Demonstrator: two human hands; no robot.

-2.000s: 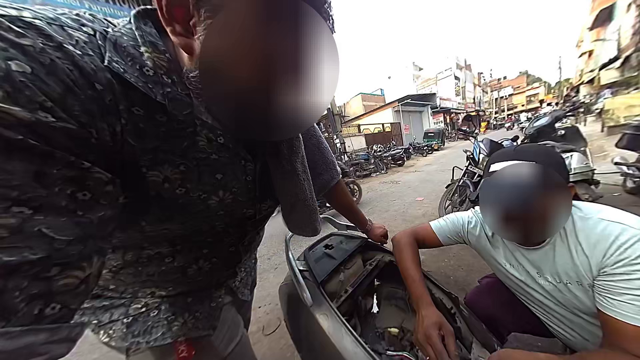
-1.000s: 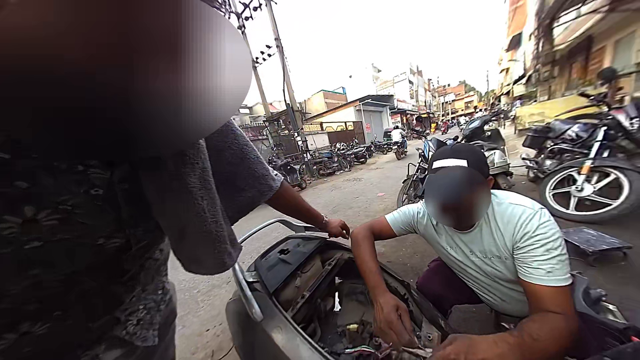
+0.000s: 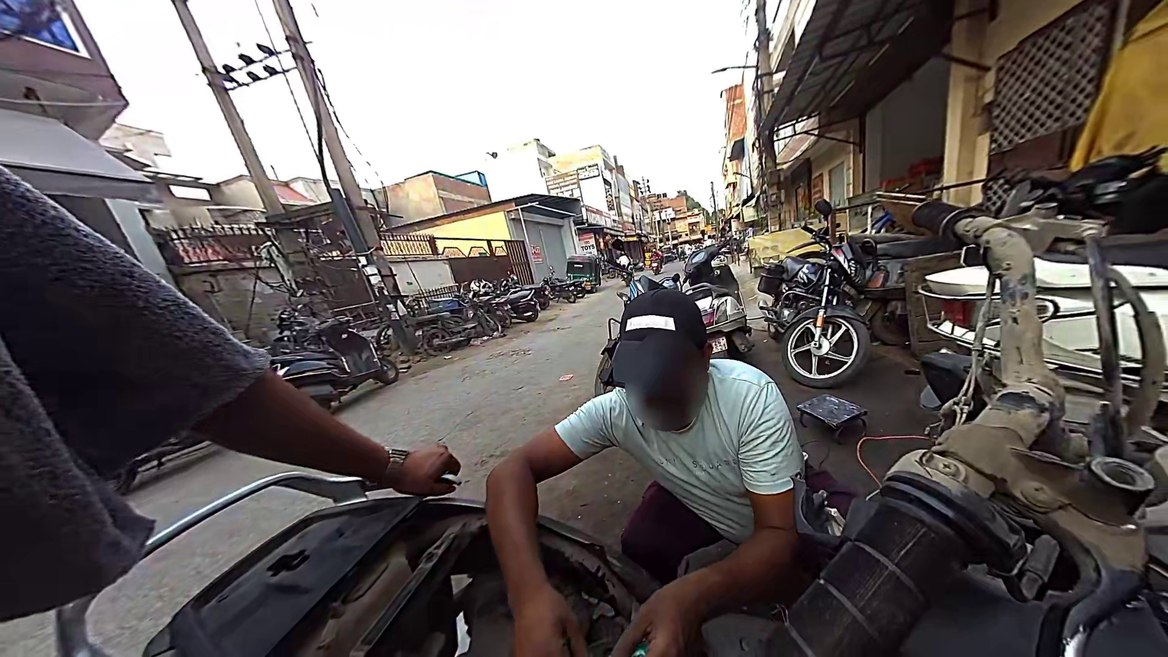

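Neither my left hand nor my right hand shows in the head view. Below me is the dark rear body of a scooter (image 3: 301,570), its seat area uncovered and the frame and inner parts exposed. A person in a cap and pale T-shirt (image 3: 703,456) crouches at its far side, both hands down in the opening. A small green thing (image 3: 641,650) shows by that person's hand, too little of it to name. Another person's hand (image 3: 424,470), wearing a wristwatch, is by the rear of the scooter near the metal grab rail (image 3: 246,502).
A stripped, dusty steering column and handlebar (image 3: 1013,365) stand close at the right. Behind the crouching person are a parked scooter (image 3: 716,292), a motorcycle (image 3: 821,338) and a low small stand (image 3: 832,411). Parked two-wheelers (image 3: 493,306) line the road's left side.
The view has swung right, bringing in the stripped handlebar. The standing person's head has gone out of view; the sleeve and forearm still show. The crouching person's hands stay low in the scooter body.
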